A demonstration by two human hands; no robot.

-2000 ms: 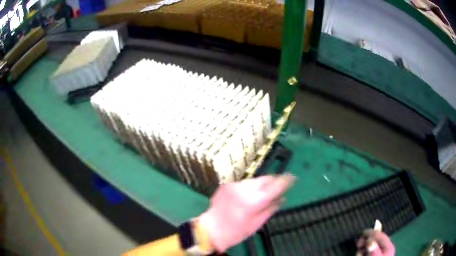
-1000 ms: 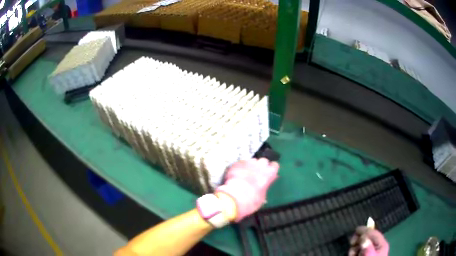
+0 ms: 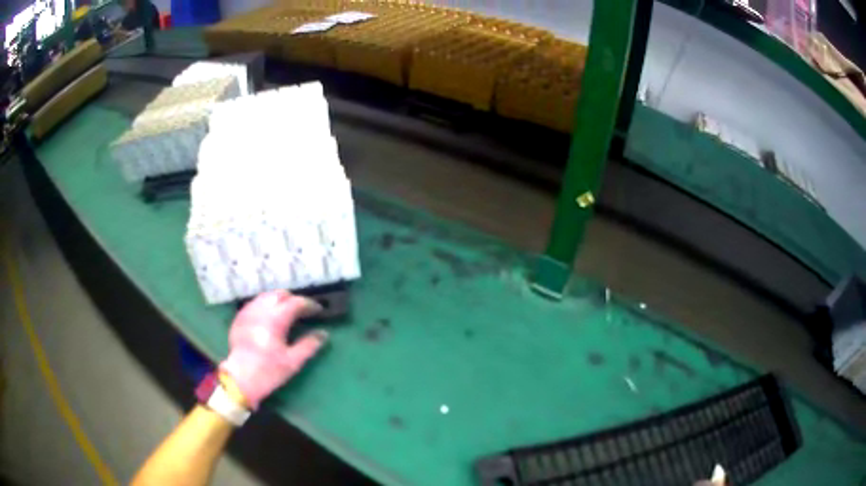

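A thick stack of white circuit board panels [image 3: 271,190] stands in a black slotted rack [image 3: 332,300] at left centre, its end panel showing small dark marks. My left hand [image 3: 271,346], in a pink glove with bands at the wrist, is at the near end of this rack. Its fingers are apart and touch or nearly touch the black handle. A second, bare slotted rack [image 3: 655,439] lies at the lower right. Only a sliver of my right hand [image 3: 710,482] shows at the bottom edge, with a small pale tip [image 3: 719,472] above it; its grip is hidden.
Another panel stack [image 3: 166,142] stands on the green mat [image 3: 427,351] at the far left. A green upright [image 3: 593,142] rises behind. Brown stacked boards [image 3: 456,62] line the back beyond a dark channel [image 3: 456,171]. A grey box [image 3: 848,327] is at the right edge.
The filled rack has moved left and away and has turned to run more lengthwise from me. My left hand has moved left with it. My right hand has dropped almost out of view.
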